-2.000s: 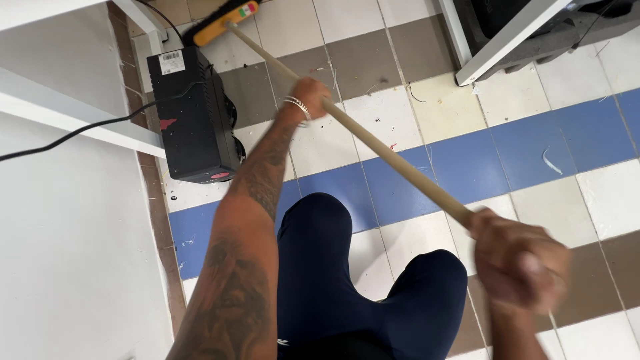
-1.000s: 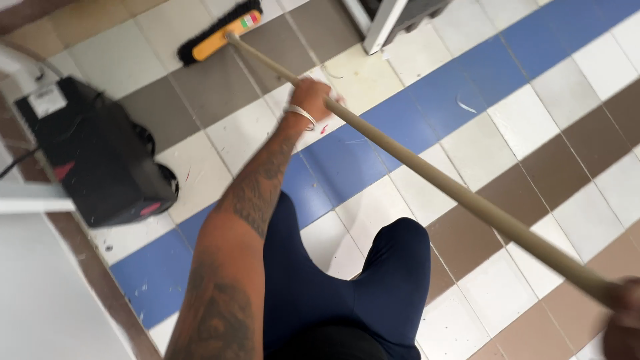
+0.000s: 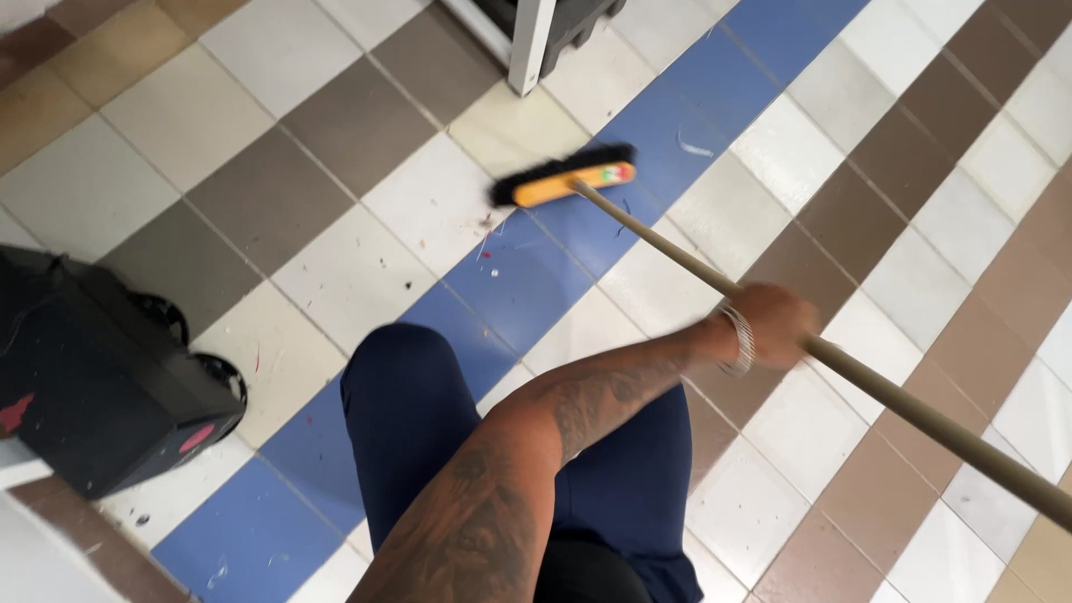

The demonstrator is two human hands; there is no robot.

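Observation:
My left hand [image 3: 772, 325], with a bracelet at the wrist, is closed around the long tan handle of a broom [image 3: 930, 417]. The handle slopes from the lower right edge up to the yellow broom head [image 3: 553, 186], whose black bristles face away from me. That head rests over the tiled floor where a blue tile meets pale ones. Bits of debris [image 3: 487, 255] lie on the tiles just below it. My right hand is out of view, past the right edge where the handle leaves the frame.
At the left sits a black wheeled or fan-fitted box [image 3: 92, 377], partly cut off. A white metal table leg [image 3: 531, 46] stands at the top, with a dark object behind it. A pale curved scrap [image 3: 693, 144] lies on the blue stripe. Below are my knees in navy trousers.
The broom head has moved away from beside the black box, past the table leg's foot, onto the blue stripe. My left hand has swung right with the handle; my right hand has left view.

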